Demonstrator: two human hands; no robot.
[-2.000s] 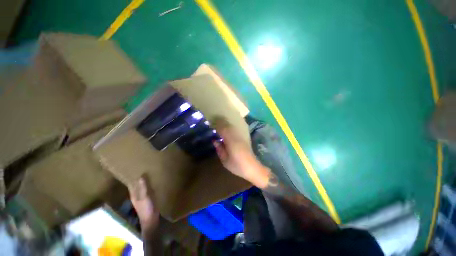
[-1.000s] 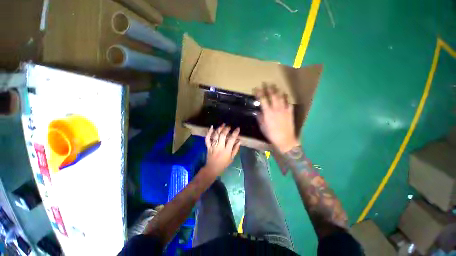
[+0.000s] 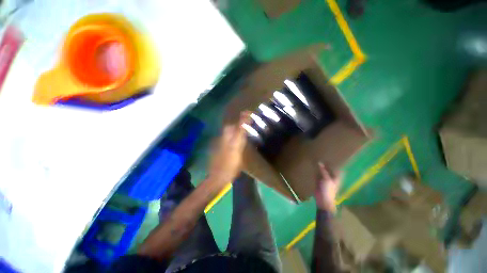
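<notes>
An open shipping carton (image 3: 315, 160) is at the centre right in front of me, turned at an angle. Black product boxes (image 3: 315, 109) with bright glare lie in rows inside it, towards its far and left side; bare brown cardboard shows at its near right. My left hand (image 3: 229, 152) grips the carton's left edge, its fingertips near the boxes. My right hand (image 3: 327, 186) holds the carton's near right edge, fingers partly hidden. The picture is blurred.
A white packing table (image 3: 187, 48) fills the left, with an orange-yellow tape dispenser (image 3: 144, 53) on it. A blue plastic stool (image 3: 157, 173) stands by its edge. Brown cartons (image 3: 464, 152) are at the right. The green floor has yellow lines.
The carton is now rotated and nearer the table's end. My left hand has moved to its left edge. My right hand has left the boxes and moved to the near right edge.
</notes>
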